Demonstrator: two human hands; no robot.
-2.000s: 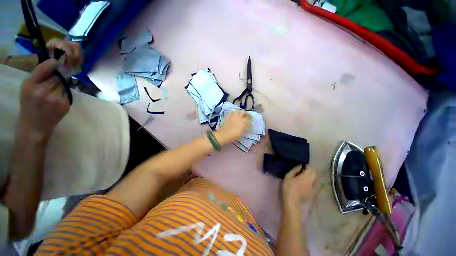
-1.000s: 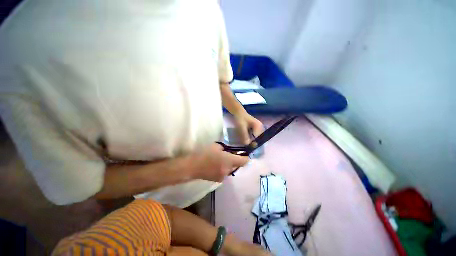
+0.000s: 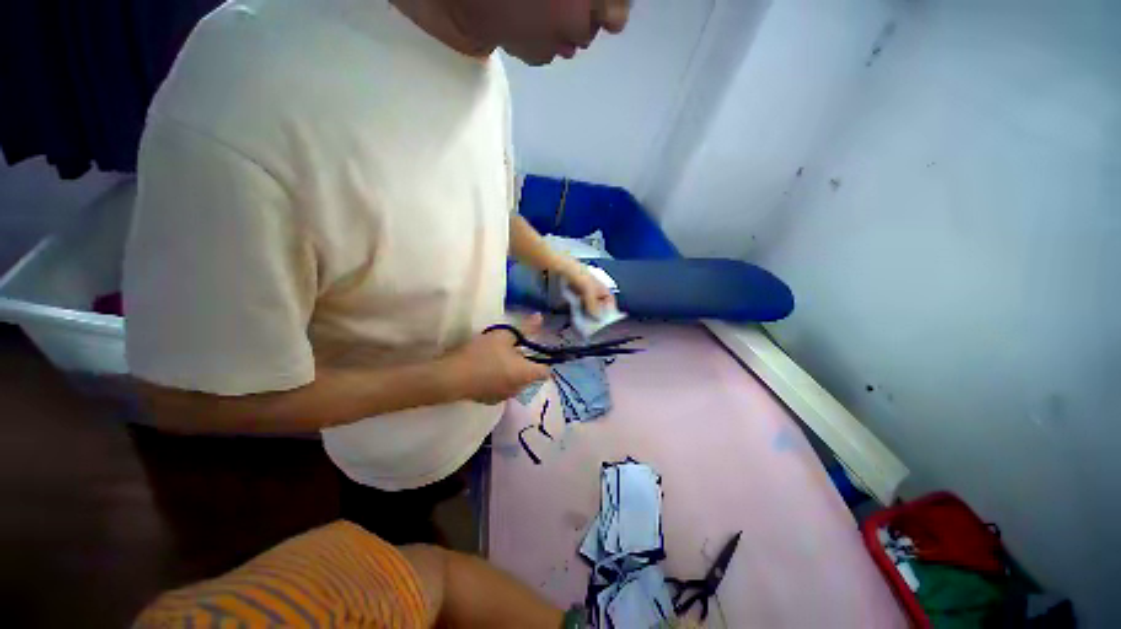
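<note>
The pale flap pieces with dark edges (image 3: pixel 629 510) lie in an overlapping stack at the bottom centre of the pink table. Black tailor's shears (image 3: pixel 707 581) lie just right of the stack, blades pointing up and right. My left forearm reaches in from the bottom edge, with the green bracelet at the frame's edge. My left hand is almost wholly cut off by the bottom edge, so what it does cannot be told. My right hand is out of the picture.
A second person in a cream shirt (image 3: pixel 357 234) stands at left, holding shears (image 3: pixel 578 350) and a pale piece (image 3: pixel 595 316). Grey-blue pieces (image 3: pixel 583 388) lie below those hands. A dark blue padded board (image 3: pixel 701 285), a blue bin (image 3: pixel 590 207) and a red-rimmed basket (image 3: pixel 875 535) border the table.
The view has swung up and left to the second person, who has moved the shears away from the piece. The iron and dark pieces, seen two seconds ago, have left view. My left hand has slipped off the bottom edge.
</note>
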